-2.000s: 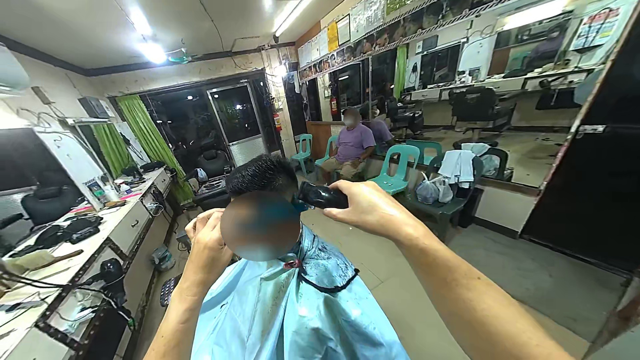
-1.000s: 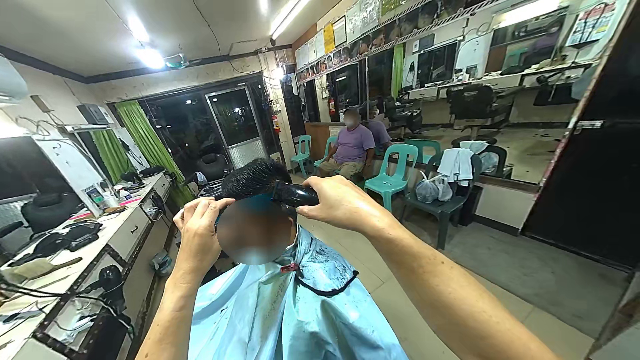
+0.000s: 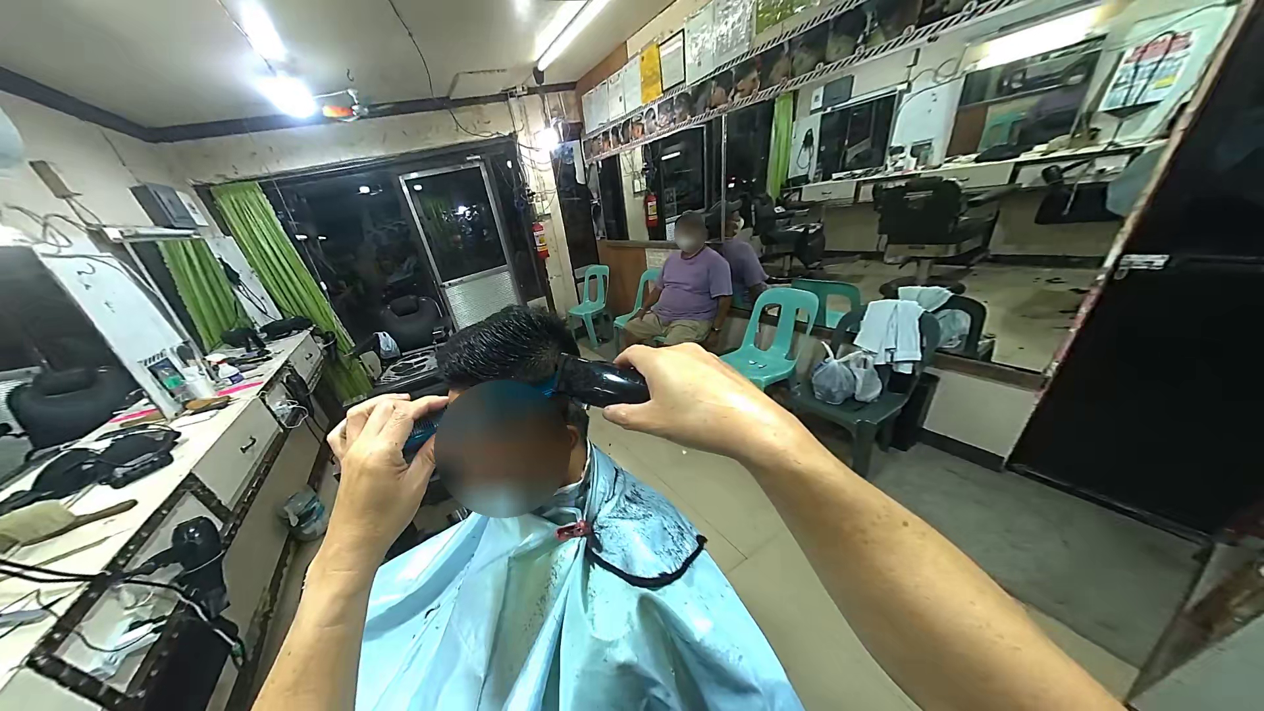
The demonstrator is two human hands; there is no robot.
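Note:
A seated person in a light blue barber cape (image 3: 592, 612) faces me, with short dark hair (image 3: 509, 346) on top. My right hand (image 3: 691, 395) grips black hair clippers (image 3: 602, 381), whose head touches the hair at the side of the person's head. My left hand (image 3: 385, 449) is at the other side of the head, its fingers and thumb around a blue comb (image 3: 423, 433), mostly hidden by the fingers and the head. A red clip (image 3: 573, 531) fastens the cape at the neck, and cut hair lies on the cape's shoulder.
At left runs a counter (image 3: 232, 434) with drawers, cables and a black hair dryer (image 3: 197, 553). Behind, a person in a purple shirt (image 3: 691, 286) sits by green plastic chairs (image 3: 775, 336). A dark chair (image 3: 859, 410) holds bags and white towels (image 3: 889, 331). A wall mirror stands at right.
The clippers in my right hand have shifted along the side of the head. My left hand has moved a little lower beside the head than it was one second ago.

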